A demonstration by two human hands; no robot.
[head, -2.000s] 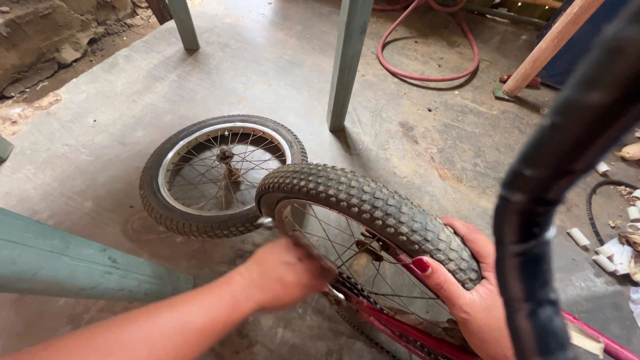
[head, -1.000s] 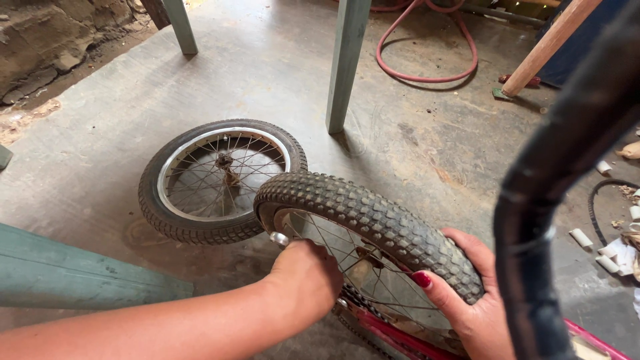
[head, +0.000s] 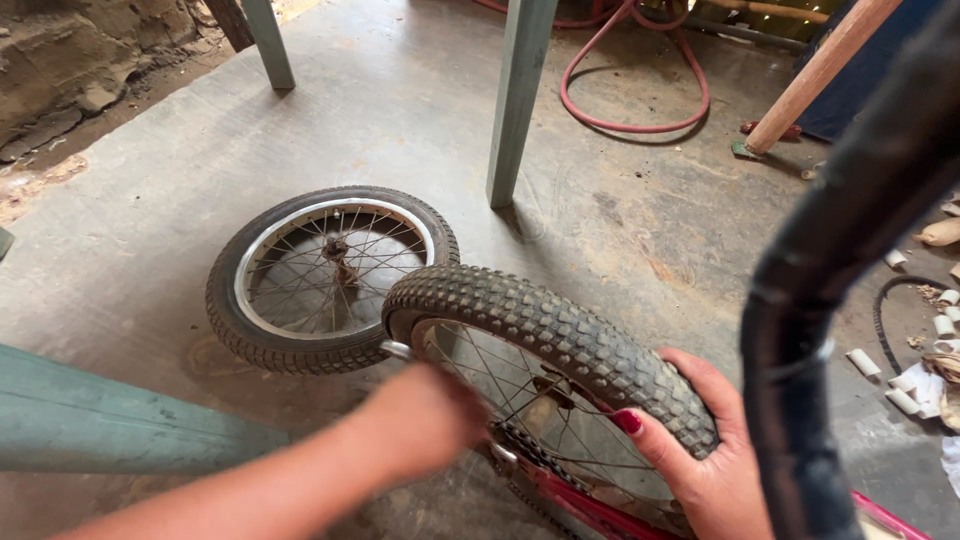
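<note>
A knobby bicycle tire (head: 540,322) on a spoked wheel stands tilted in the lower middle, beside a red bicycle frame (head: 592,502) and a chain (head: 536,450). My right hand (head: 697,442) grips this tire at its right side, thumb on the near side and fingers over the tread. Blurred by motion, my left hand (head: 431,420) is at the wheel's left side, closed around something it mostly hides; a shiny metal end (head: 397,349) shows just above it. A second wheel (head: 255,330), with tire and silver rim, lies flat on the floor behind.
Green posts (head: 517,105) and a thick green beam (head: 120,412) stand around the wheels. A black-wrapped bar (head: 787,322) rises close at the right. Farther off are a red hose (head: 637,129), a wooden pole (head: 817,82), white pipe pieces (head: 864,363) and a stone edge (head: 67,60).
My left hand has shifted about at the left side of the upright wheel. My right hand keeps its grip on the tire, and the flat wheel lies where it was.
</note>
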